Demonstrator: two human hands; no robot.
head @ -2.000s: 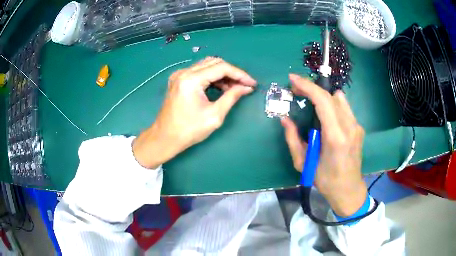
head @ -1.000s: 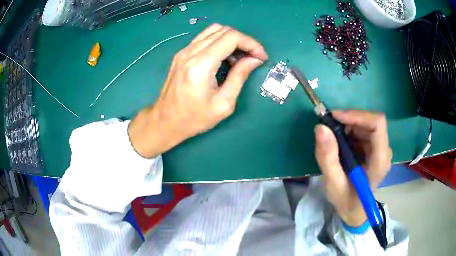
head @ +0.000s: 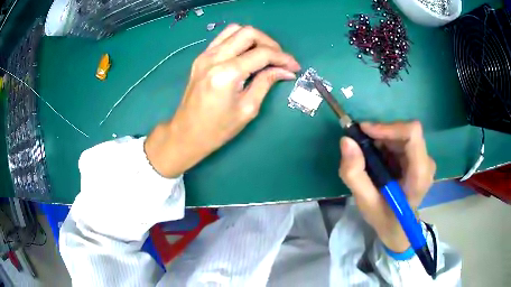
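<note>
A small silvery circuit board [head: 306, 96] lies on the green mat, centre right. My right hand [head: 386, 174] grips a blue and black soldering iron [head: 376, 161] like a pen; its metal tip touches or hovers just over the board's upper part. My left hand [head: 232, 92] is at the board's upper left, thumb and forefinger pinched together at its edge; what they pinch is too small to make out. A small white piece [head: 347, 91] lies right of the board.
Dark red components [head: 381, 42] lie in a pile beside a white bowl [head: 431, 12]. A black fan [head: 486, 67] stands at right. Solder wire [head: 147, 74] and an orange lump [head: 103, 66] lie at left. Clear trays [head: 129, 14] line the back; another tray [head: 27, 112] is far left.
My right hand has turned the iron from pointing away to pointing at the board, and its tip has moved further left onto it. My left fingers have come to the board's edge.
</note>
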